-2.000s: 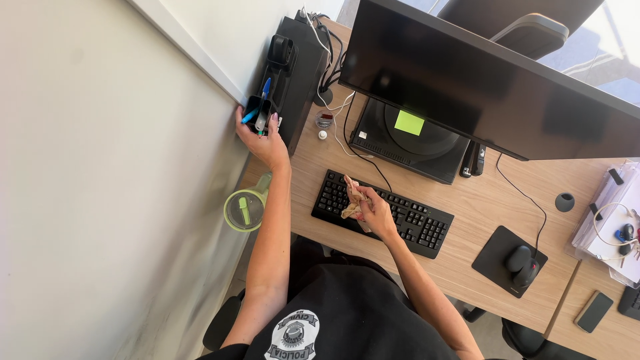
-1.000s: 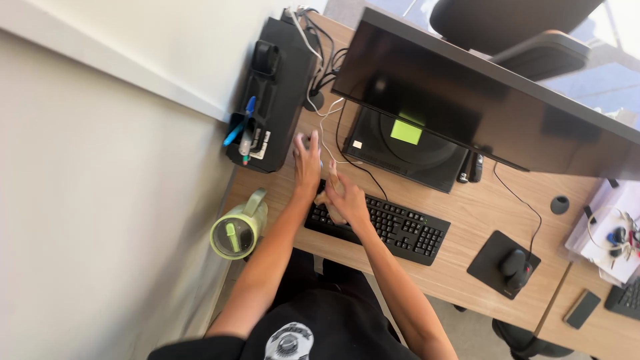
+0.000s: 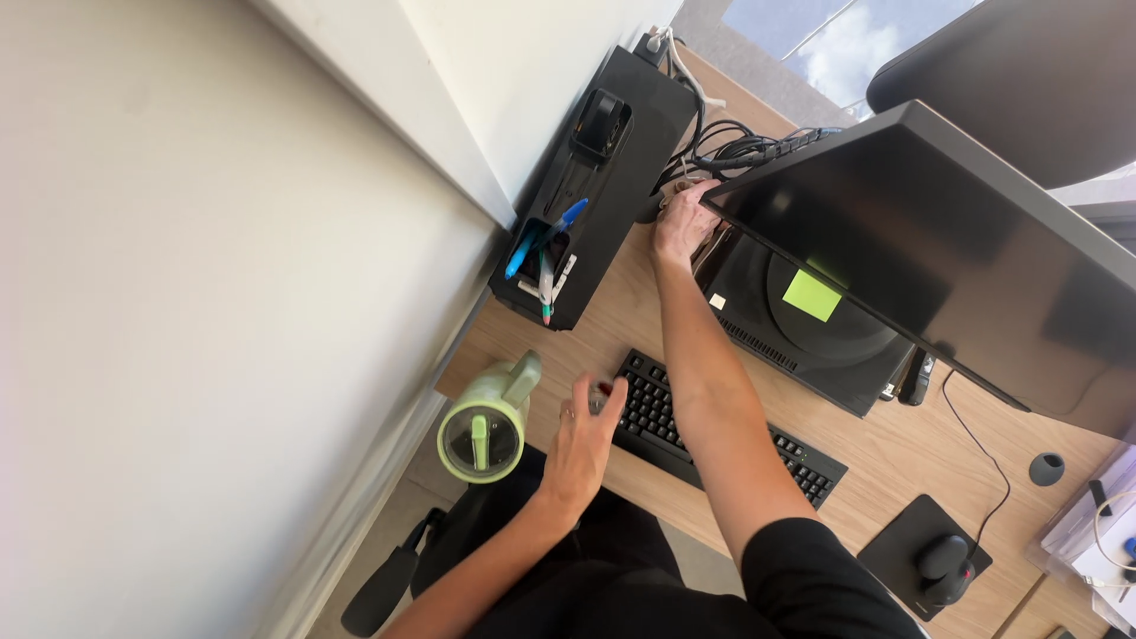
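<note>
My left hand (image 3: 581, 448) is over the near-left end of the black keyboard (image 3: 652, 413), with a small clear and dark-red object (image 3: 603, 390) between thumb and fingers. My right hand (image 3: 688, 222) reaches across to the cables (image 3: 741, 146) at the left corner of the monitor (image 3: 941, 257). Its fingertips are partly hidden, and something brownish shows beside them; whether it is held I cannot tell. A green lidded tumbler (image 3: 484, 426) with a handle stands left of my left hand. Pens (image 3: 546, 275) stand in the black desk organizer (image 3: 621, 133) along the wall.
Under the monitor lies a black flat computer case (image 3: 799, 355) with a green sticky note (image 3: 811, 295). A mouse (image 3: 945, 568) rests on a black pad (image 3: 919, 524) at the right. The wall (image 3: 222, 311) borders the desk's left side.
My right hand has moved from the keyboard up to the cables. My left hand went from the pens to mid-desk, then back toward the tumbler. The brownish crumpled thing showed in my right hand earlier.
</note>
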